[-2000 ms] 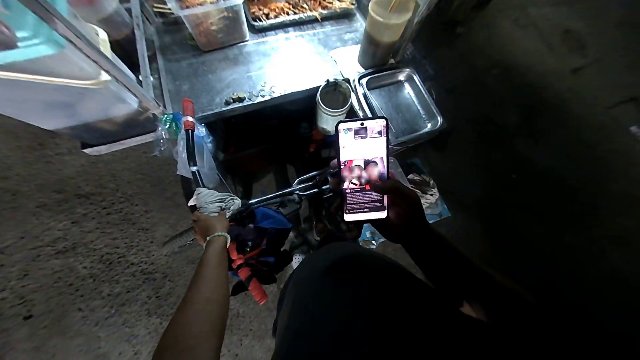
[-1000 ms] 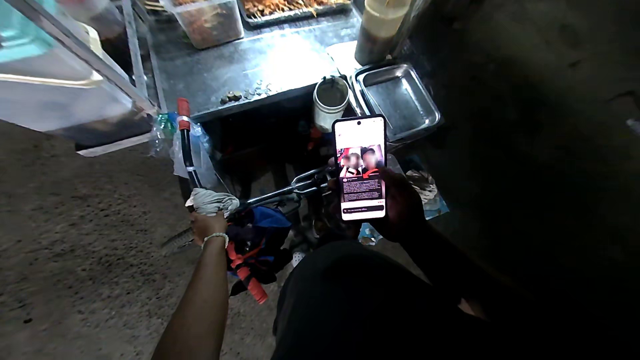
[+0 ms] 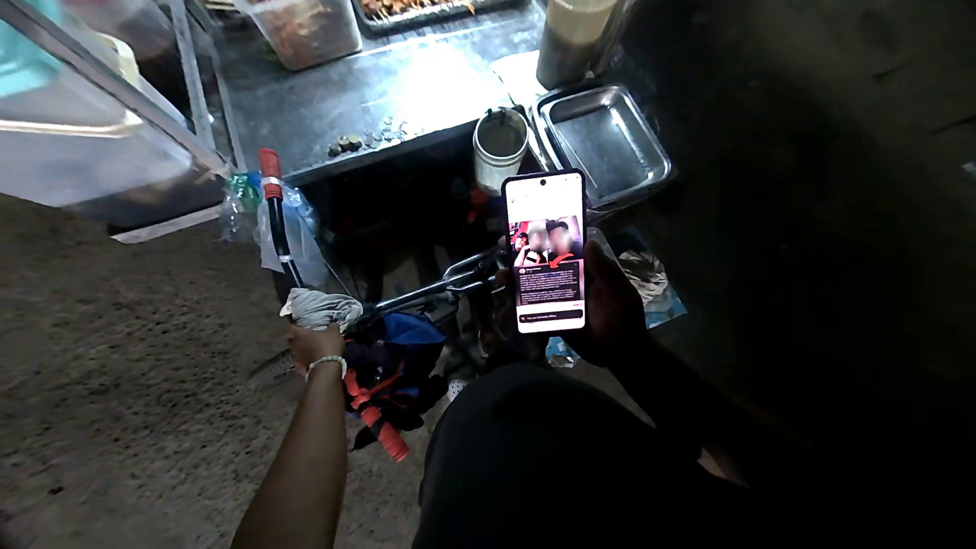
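My left hand [image 3: 313, 347], with a beaded bracelet at the wrist, is closed on a bunched whitish cloth [image 3: 324, 307] at the middle of a bicycle handlebar [image 3: 280, 229]. The bar has red grips at both ends. My right hand [image 3: 610, 313], in deep shadow, holds a lit smartphone [image 3: 545, 259] upright, its fingers partly hidden behind it. The screen shows a photo of people above a dark block of text. Beneath the left hand hangs a dark blue and black cloth item [image 3: 400, 343]. Behind the phone, the metal bicycle stem [image 3: 415, 295] runs sideways.
A metal counter [image 3: 305, 114] bears coins [image 3: 351, 143], a plastic food tub [image 3: 313, 34] and a tray of skewered food [image 3: 415, 9]. At its right are a white can [image 3: 499, 152], a jar of liquid [image 3: 572, 46] and a steel tray [image 3: 610, 141]. Plastic bags [image 3: 293, 229] hang near the handlebar.
The content on the phone's screen has moved up, and my right thumb has drawn back from the screen toward its right edge. My left hand has stayed on the cloth.
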